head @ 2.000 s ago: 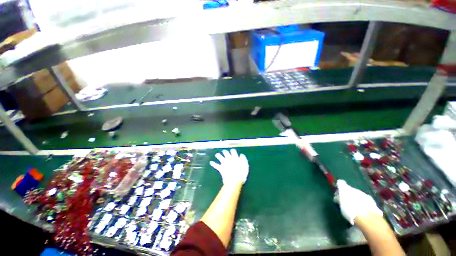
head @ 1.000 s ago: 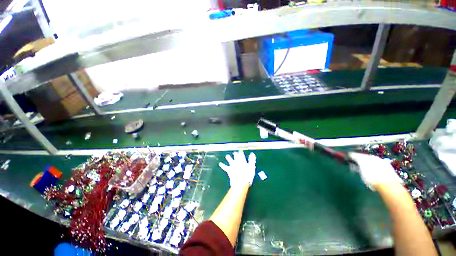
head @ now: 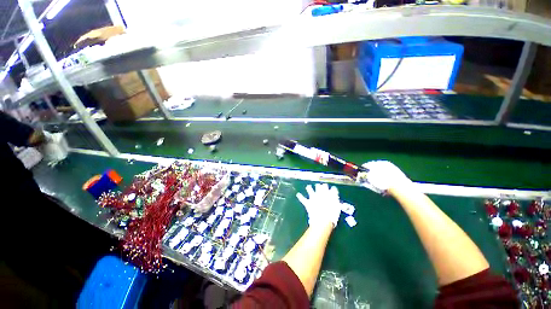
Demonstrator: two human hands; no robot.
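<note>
My left hand (head: pixel 322 206), in a white glove, lies palm down on the green bench with its fingers spread. Small white pieces (head: pixel 350 221) lie just right of it. My right hand (head: pixel 386 177), also in a white glove, is shut on the near end of a long stick-like thing (head: pixel 320 157) with dark ends and a white and red middle. The stick points left and reaches over the belt. Left of my left hand, a clear tray (head: pixel 275 224) holds rows of white and dark-blue wired modules (head: pixel 222 227).
Tangled red wires (head: pixel 148 232) with a clear tub (head: pixel 208 196) lie left of the tray. Red wired components (head: pixel 518 241) lie far right. A dark disc (head: pixel 211 137) and small bits lie on the belt (head: pixel 374 139). A person's hand (head: pixel 37 139) shows far left; a blue stool (head: pixel 113 285) stands below.
The view has turned left. My right hand has brought the stick leftward, nearer my left hand. White pieces now show beside my left hand, which stays spread on the bench.
</note>
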